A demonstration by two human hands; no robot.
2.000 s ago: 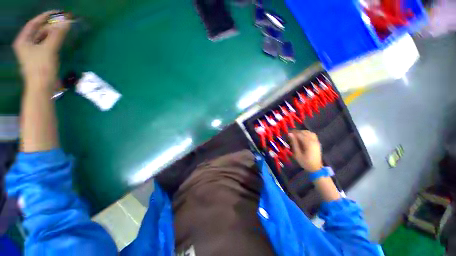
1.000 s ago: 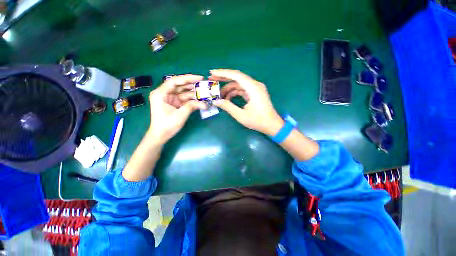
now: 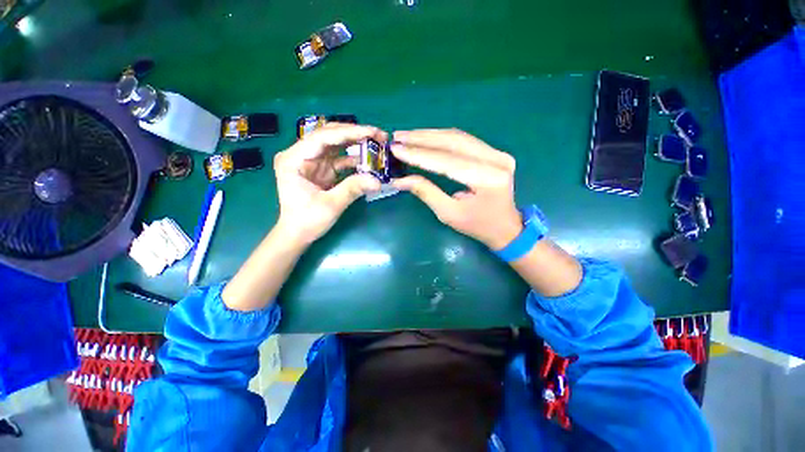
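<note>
A small watch unit (image 3: 374, 160) with gold-orange and silver parts is held between my two hands above the green mat. My left hand (image 3: 318, 181) pinches its left side with thumb and fingers. My right hand (image 3: 468, 181) holds its right side, with the fingers extended along it. A white wipe (image 3: 383, 192) shows partly below the unit, mostly hidden by the hands. Display modules with flex ends lie on the mat, one at the top (image 3: 323, 45), one partly behind my left hand (image 3: 326, 123) and more at the left (image 3: 250, 126).
A desk fan (image 3: 53, 185), dispenser bottle (image 3: 181, 121), wipe stack (image 3: 160, 246) and white pen (image 3: 205, 237) are at left. A black phone (image 3: 618, 132) and several dark housings (image 3: 678, 250) are at right. Blue bins (image 3: 768, 194) and red clamps (image 3: 113, 371) flank the bench.
The view first swung from the right-hand clamp tray to the mat, where both hands met at the unit. Since then the unit has turned more edge-on, and my right fingers have straightened along it.
</note>
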